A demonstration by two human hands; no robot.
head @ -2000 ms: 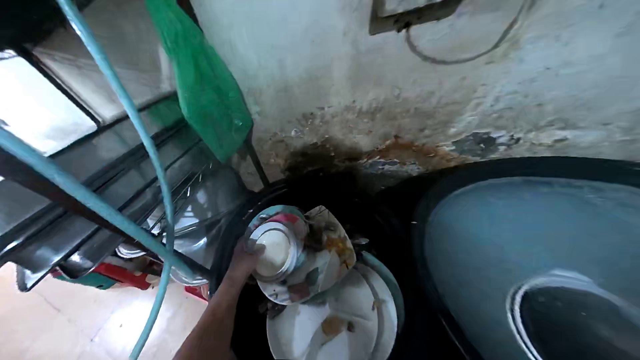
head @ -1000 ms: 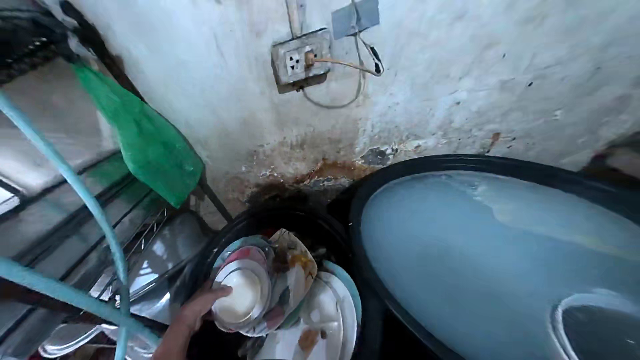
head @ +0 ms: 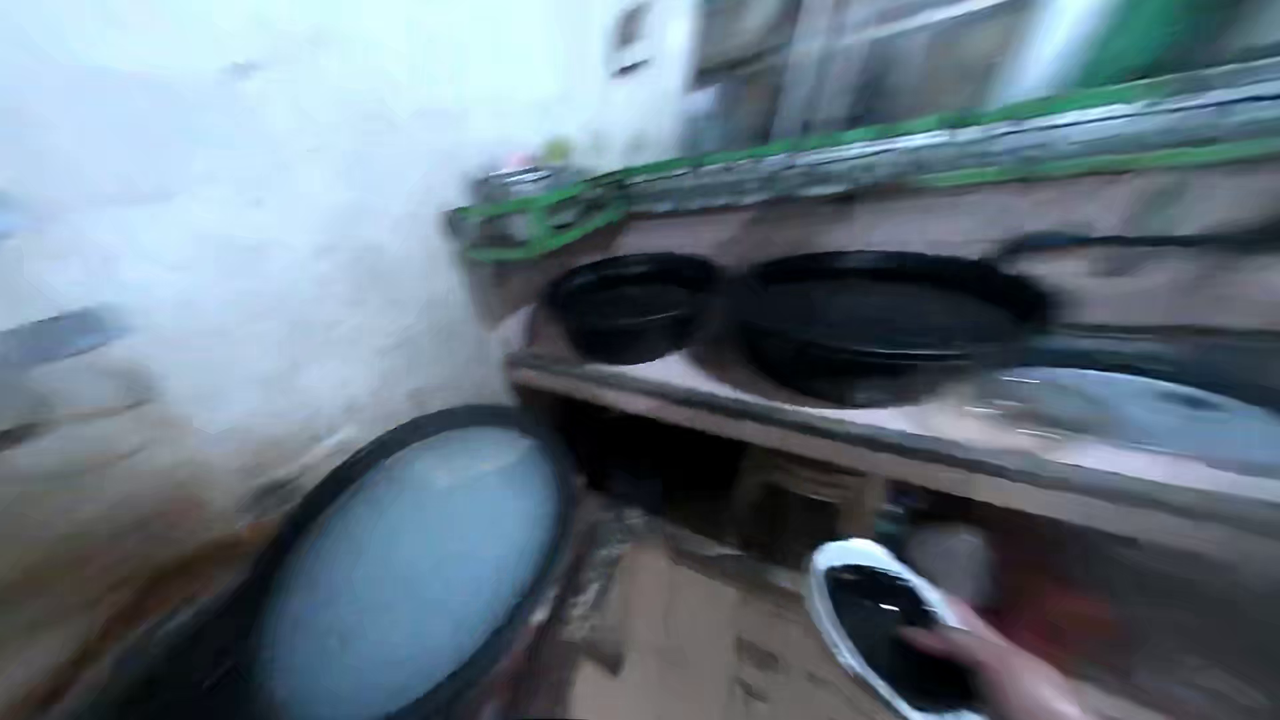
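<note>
My right hand (head: 985, 645) grips the right side of a white-rimmed oval dish with a dark inside (head: 880, 610), at the lower right; its thumb reaches over the rim. The dish is held tilted above the floor, below the ledge. To its left stands a large black tub of cloudy bluish water (head: 420, 570); hand and tub are apart. My left hand is out of view. Motion blur hides fine detail.
Two black basins (head: 635, 305) (head: 890, 320) stand on a stone ledge (head: 850, 435), with a pale, shiny round vessel (head: 1150, 410) at its right. A stained wall (head: 250, 250) rises at the left. A green-edged shelf (head: 540, 220) runs above the basins.
The view has swung far to the right. The hand on the small white bowl and the stacked dirty plates have left the view. The right hand with the white-rimmed dish now shows.
</note>
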